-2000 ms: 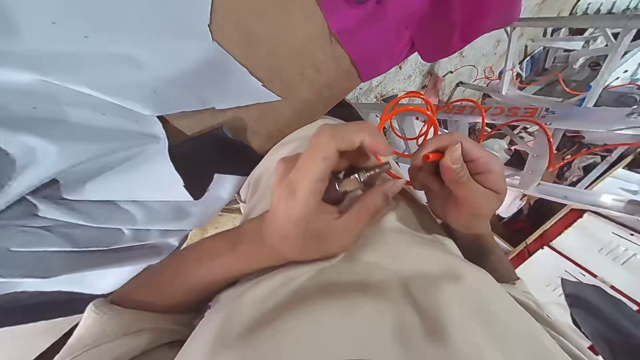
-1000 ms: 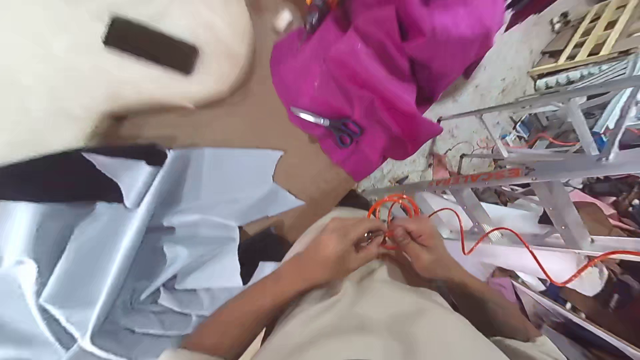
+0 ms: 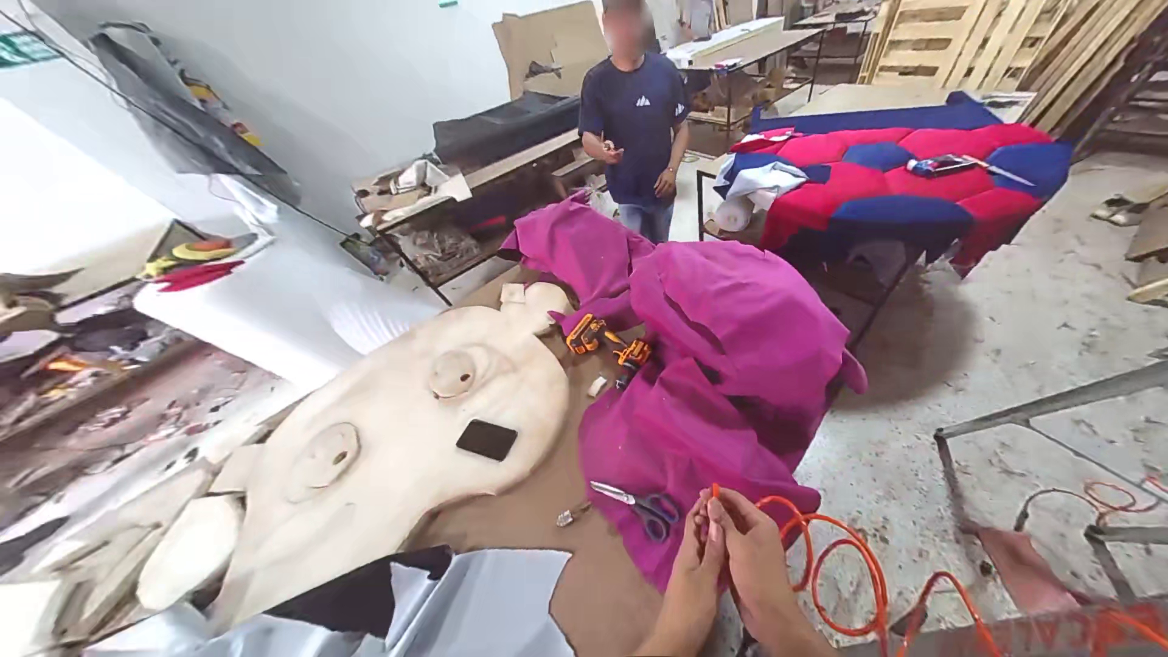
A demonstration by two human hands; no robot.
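My left hand [image 3: 695,552] and my right hand [image 3: 759,546] meet with fingertips together around the end of an orange coiled hose [image 3: 860,568]. Its orange tip pokes out above the fingers, and the coils hang to the right of my right hand. Black-handled scissors [image 3: 653,515] lie open on magenta fabric [image 3: 721,411], just left of my hands. A small metallic piece [image 3: 571,515] rests on the brown board left of the scissors. The palms and whatever lies inside them are hidden.
A cream padded form [image 3: 411,411] bears a dark phone-like rectangle [image 3: 486,440]. Orange-and-black power tools [image 3: 610,343] lie by the magenta fabric. Grey-white fabric [image 3: 493,602] is at the near edge, a metal ladder [image 3: 1049,401] at right. A person [image 3: 634,128] stands beyond the table.
The view has swung up and widened. The metal fitting seen in my left hand two seconds ago no longer shows there. Both hands are now together at the hose end.
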